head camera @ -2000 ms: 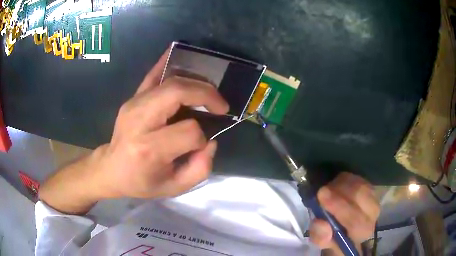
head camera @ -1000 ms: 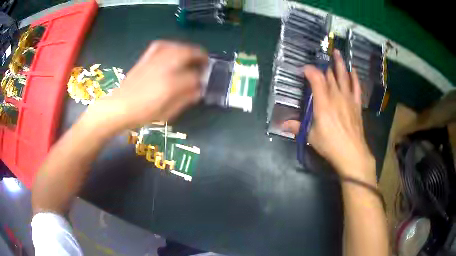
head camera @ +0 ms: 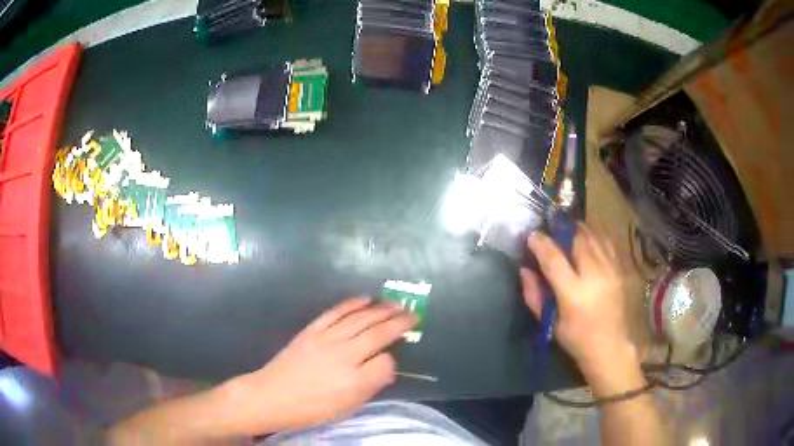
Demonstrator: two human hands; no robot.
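My left hand is palm down at the front of the mat, its fingertips on a small green PCB. A thin solder wire sticks out from between its fingers. My right hand is closed around the blue handle of the soldering iron, its metal tip pointing up and away. An LCD module glares white just left of the iron, at the near end of a long overlapping row of LCD modules. The glare hides whether my right fingers touch it.
Loose PCBs with yellow flex lie at left, beside a red plastic basket. Soldered assemblies are stacked behind. Another LCD row lies at the back. At right are a fume fan, carton, round solder spool and black cords.
The view has shifted. The screen-and-board assembly has left my left hand, which is now at the front on a single PCB. My right hand, still holding the iron, is at the LCD row's near end.
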